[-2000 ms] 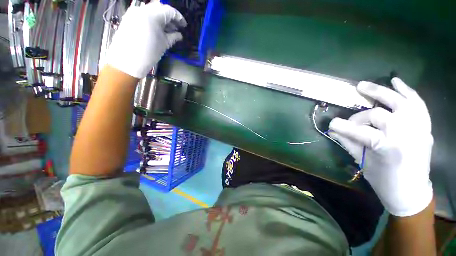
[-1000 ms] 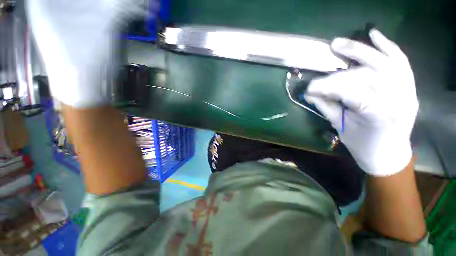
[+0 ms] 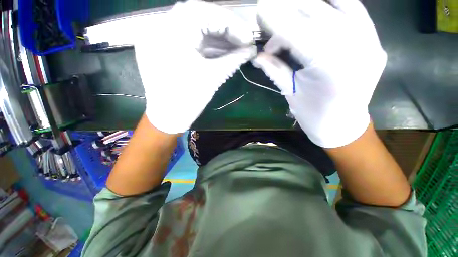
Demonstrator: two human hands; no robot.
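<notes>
A long shiny silver unit [image 3: 113,31] lies crosswise on the green bench; its left end shows and the hands hide its middle and right part. My left hand [image 3: 188,65], white-gloved, is over the unit, its fingertips pinched at the right hand's fingertips; what they pinch is hidden. My right hand [image 3: 326,70], also gloved, is bent around the motor end, with its fingers closed on something dark. A blue lead wire [image 3: 294,83] lies against the right glove. A white wire [image 3: 258,85] curves below the fingertips.
A blue bin [image 3: 31,42] of small black parts stands upper left. A solder reel in a holder [image 3: 40,108] sits at the left bench edge. Solder wire [image 3: 118,95] runs from it. A yellow block [image 3: 447,17] is upper right. Silver units, blue crates and a green crate [image 3: 439,185] surround the bench.
My left hand has moved from the blue bin and piled units at upper left to the right, meeting my right hand over the unit. The view has shifted and turned.
</notes>
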